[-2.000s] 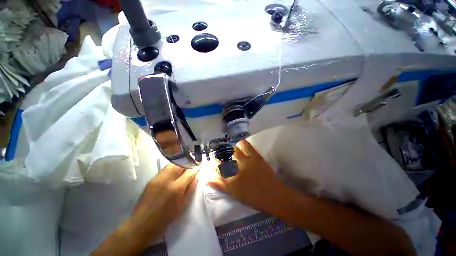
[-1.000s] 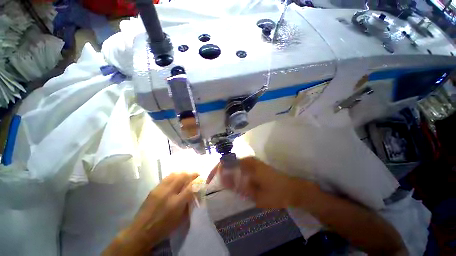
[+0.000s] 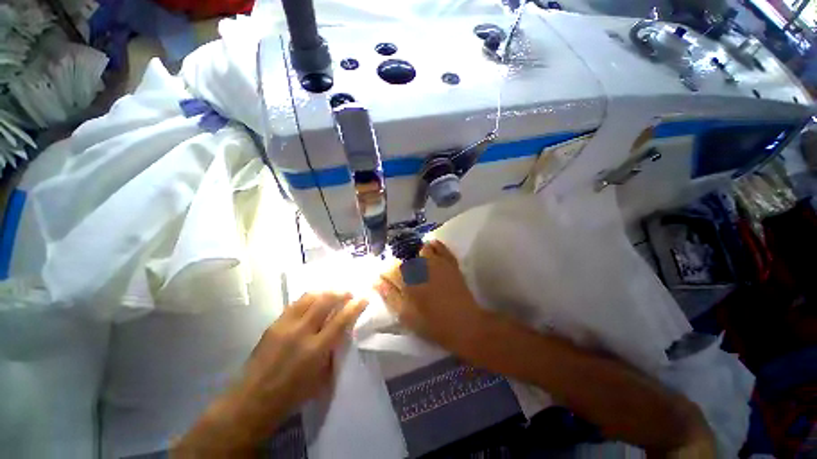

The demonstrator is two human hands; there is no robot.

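Observation:
My left hand (image 3: 300, 345) lies with bent fingers on a narrow white strip (image 3: 358, 408) that hangs toward me over the front table edge. My right hand (image 3: 434, 296) is at the right of the needle area, fingertips on the white cloth under the dark round knob (image 3: 408, 244). The needle and presser foot are lost in the bright light. A larger white garment panel (image 3: 573, 260) spreads to the right under the machine head (image 3: 430, 108). Whether the fingers pinch the cloth or only press it is hard to tell.
Rumpled white sewn work (image 3: 152, 206) lies left of the head. A ruler strip (image 3: 448, 394) runs along the front edge. A dark parts tray (image 3: 694, 246) is at the right. Bundles of white pieces (image 3: 54, 67) sit at the upper left. A control panel (image 3: 739, 148) is on the head.
The right hand moved up from the strip's free part to the cloth beside the knob. The left hand stayed near the strip, which lies flatter than a second ago. The camera view shifted slightly.

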